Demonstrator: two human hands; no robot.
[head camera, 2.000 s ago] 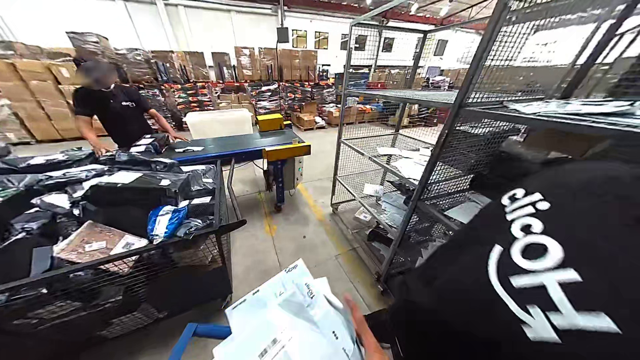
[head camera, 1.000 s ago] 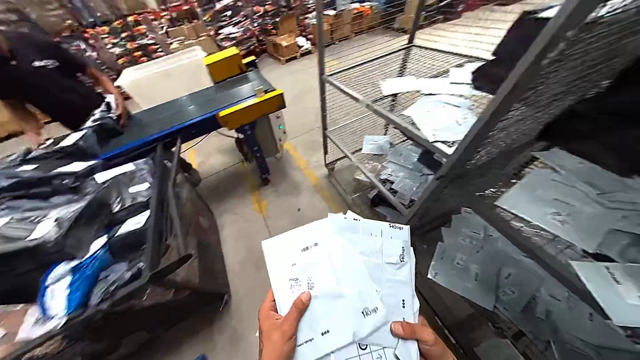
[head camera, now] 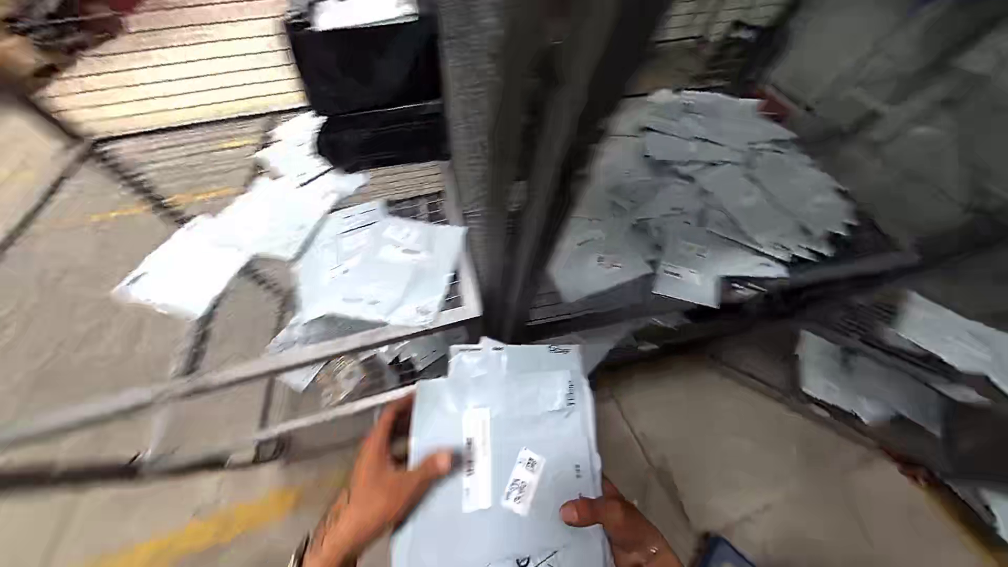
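Note:
A stack of white plastic mailing envelopes [head camera: 520, 441], the top one bearing printed labels, is held at the lower centre. My left hand [head camera: 386, 480] grips its left edge, thumb on the top envelope and fingers underneath. Along the lower right edge, my right hand [head camera: 618, 524] holds the same stack with its thumb on top. Just beyond the stack, white envelopes [head camera: 370, 260] lie on a wire mesh shelf at the left. Grey-white envelopes [head camera: 724, 173] are piled on another shelf to the right of a metal post.
An upright metal post [head camera: 504, 157] stands between the shelves. A metal rail [head camera: 236, 378] crosses the left side. Black packages [head camera: 370, 71] sit at the top. More envelopes [head camera: 866, 378] lie lower right. A yellow line [head camera: 205, 528] marks the concrete floor.
The view has swung right and down, toward the shelves. The conveyor and co-worker are out of sight. Both hands still hold the envelopes, now in a neater stack than one second ago.

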